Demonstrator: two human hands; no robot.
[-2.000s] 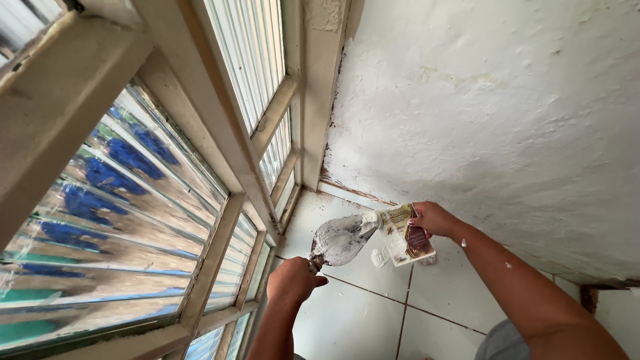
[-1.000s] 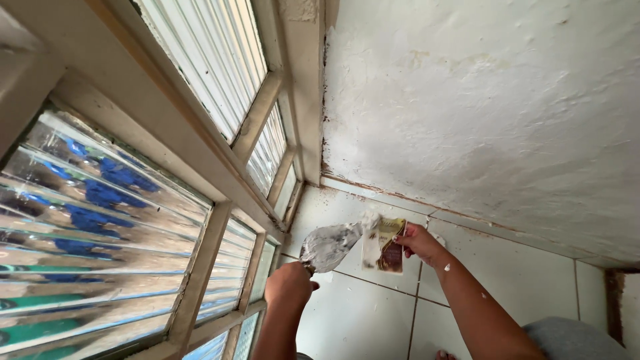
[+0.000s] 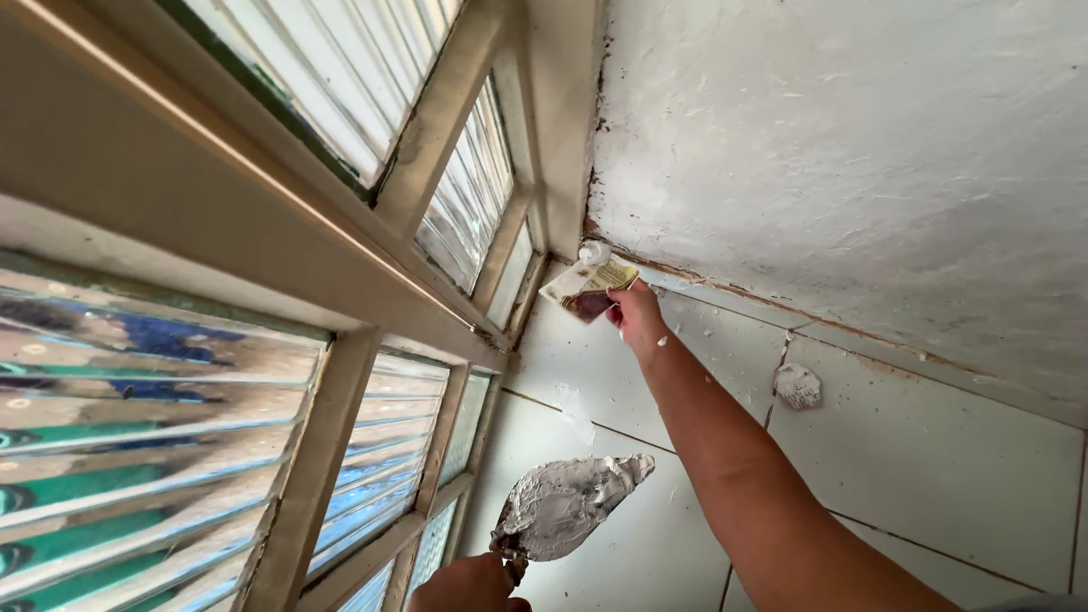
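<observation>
My left hand [image 3: 472, 585], at the bottom edge of the view, is closed around the handle of a pointed trowel [image 3: 568, 510], whose blade is coated with white paste. Farther off, my right hand [image 3: 633, 310] grips a flat printed card or packet [image 3: 591, 289] by one edge. A lump of white paste [image 3: 594, 252] sits at the card's far edge, close to the corner where the window frame meets the wall. Whether the card touches the wall there I cannot tell. White specks dot my right wrist and forearm.
On the left stands a beige frame [image 3: 425, 161] with ribbed glass panes. A rough white wall [image 3: 833, 170] rises at the right, with a cracked brownish joint [image 3: 748, 297] along its base. Pale floor tiles [image 3: 926, 450] bear white smears and another lump of paste [image 3: 797, 385].
My right hand has carried the card away from the trowel to the corner by the wall. The trowel, earlier against or near the card, is now apart from it. The view has shifted.
</observation>
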